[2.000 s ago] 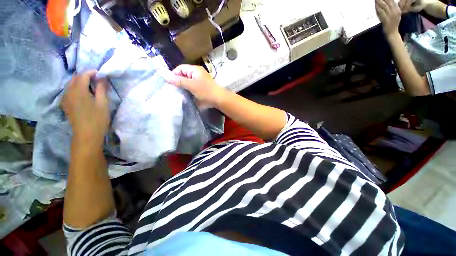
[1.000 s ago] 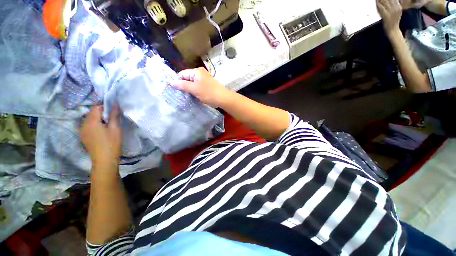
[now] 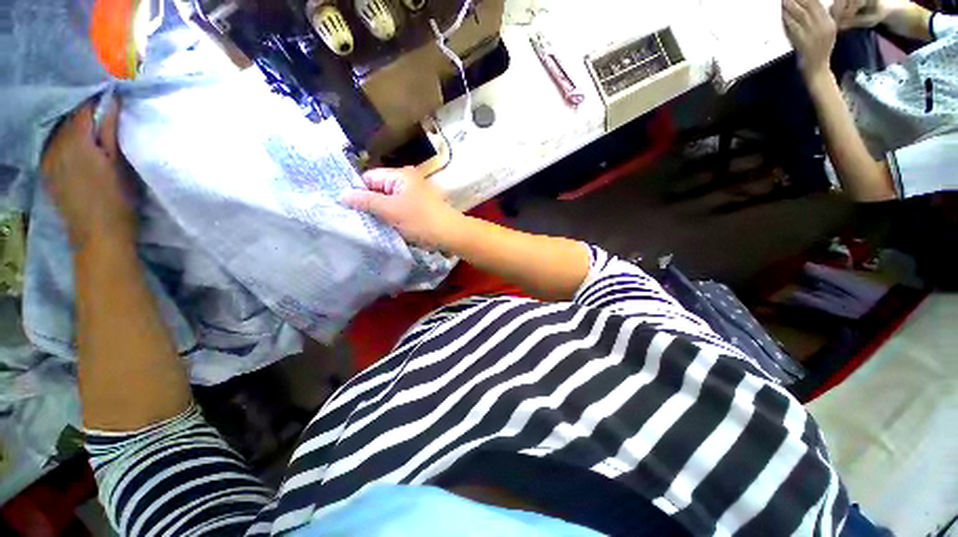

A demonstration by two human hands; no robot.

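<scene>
A light blue-grey garment piece [image 3: 263, 199] lies spread below the overlock machine [image 3: 404, 89] and hangs over the table's front edge. My left hand [image 3: 89, 173] holds its far left part, with cloth pinched by thumb and fingers near the top. My right hand [image 3: 399, 205] pinches its right edge between thumb and fingers, just below the machine head. The needle area is dark and partly hidden behind the cloth and the machine head.
An orange cover [image 3: 113, 37] is at the upper left. Pinkish-red snips [image 3: 559, 71] and a cream control box [image 3: 639, 73] are on the white table [image 3: 515, 147]. A person's arm [image 3: 840, 126] is at right. Garments [image 3: 32, 420] are heaped at left.
My left hand has moved up and to the left, drawing the cloth out flatter and wider. My right hand has moved slightly down and still holds the cloth's right edge.
</scene>
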